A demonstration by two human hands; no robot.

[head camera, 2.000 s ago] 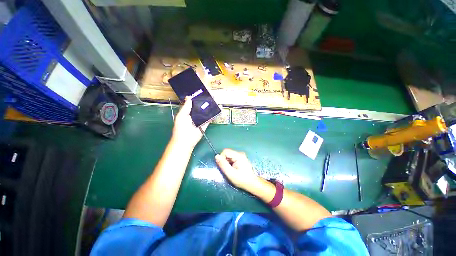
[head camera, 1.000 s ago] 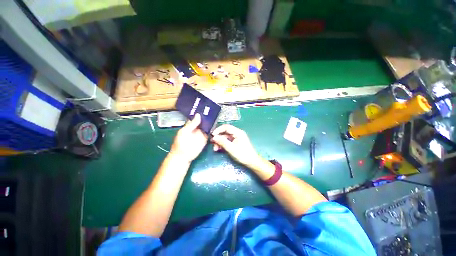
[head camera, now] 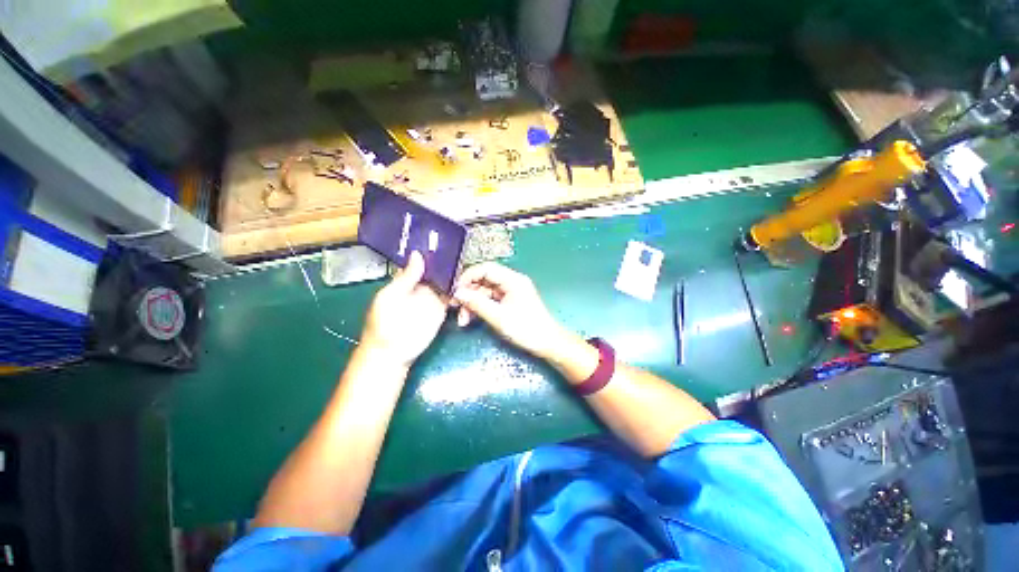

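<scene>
A dark phone (head camera: 405, 235) with small white text on its lit screen is tilted above the back of the mat. My left hand (head camera: 405, 313) holds it from below, thumb on the screen's lower edge. My right hand (head camera: 503, 307) is at the phone's lower right corner, fingers pinched together. Whether a thin tool or cable end is between those fingers is too small to tell.
A wooden ledge (head camera: 425, 168) with loose parts stands behind, small trays (head camera: 488, 244) before it. To the right lie a white card (head camera: 639, 270), tweezers (head camera: 681, 322), a thin dark rod (head camera: 753, 307), an orange screwdriver (head camera: 838, 196) and a grey parts tray (head camera: 821, 430). A fan (head camera: 156, 313) stands left.
The view has shifted right. My right hand has moved up from the mat to the phone's lower corner. The thin rod seen between hand and phone earlier no longer shows.
</scene>
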